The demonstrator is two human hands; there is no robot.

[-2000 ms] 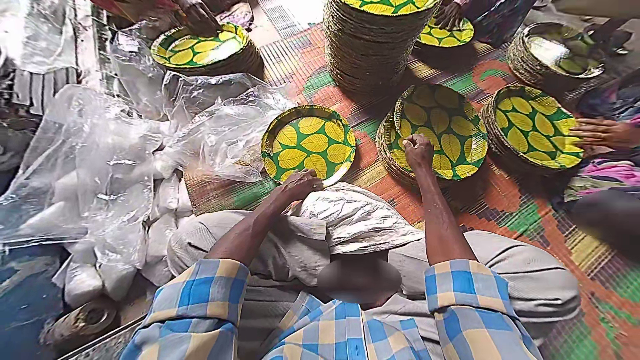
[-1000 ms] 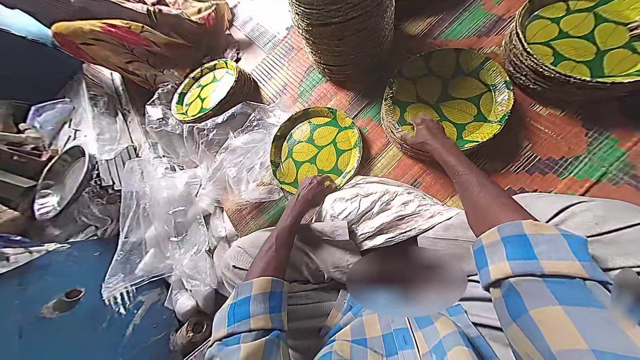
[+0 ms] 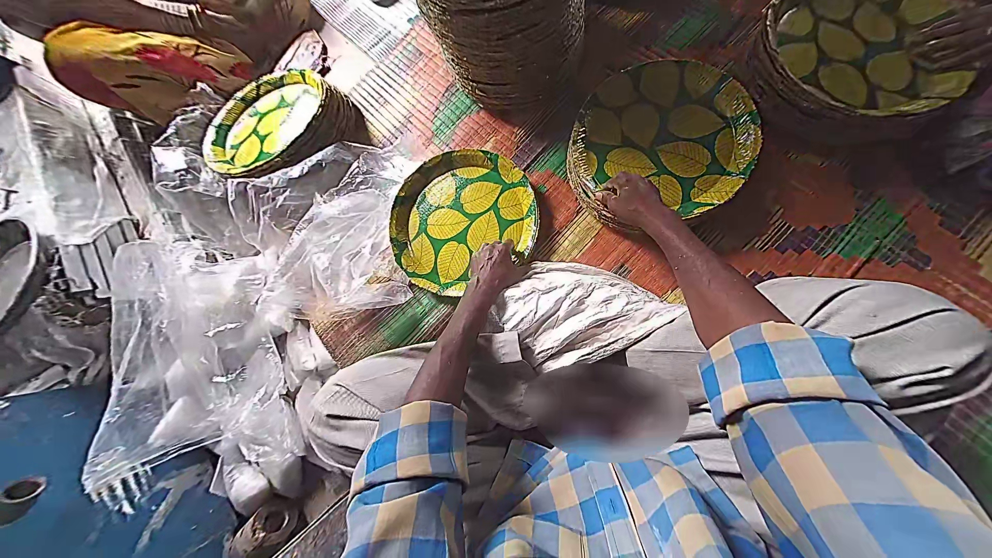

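My left hand (image 3: 494, 267) is at the lower right rim of a round green plate (image 3: 463, 221) with a yellow leaf print, its fingers curled at the edge. This plate lies on the woven mat in front of my lap. To its right, my right hand (image 3: 629, 198) touches the lower left rim of the top plate on a stack of leaf-print plates (image 3: 670, 132). The fingertips of both hands are partly hidden, so how firmly they grip does not show. A crumpled white cloth (image 3: 581, 310) lies across my lap, just below the left hand.
Clear plastic bags (image 3: 194, 349) cover the left side. A smaller plate stack (image 3: 263, 124) leans at the upper left. A tall plate stack (image 3: 508, 46) stands at the top; another person's hand (image 3: 949, 39) is over the stack (image 3: 868, 58) at upper right. The patterned mat (image 3: 821, 201) lies beneath.
The view has turned and come closer since the oldest frame. My hands stay at the single plate and at the stack.
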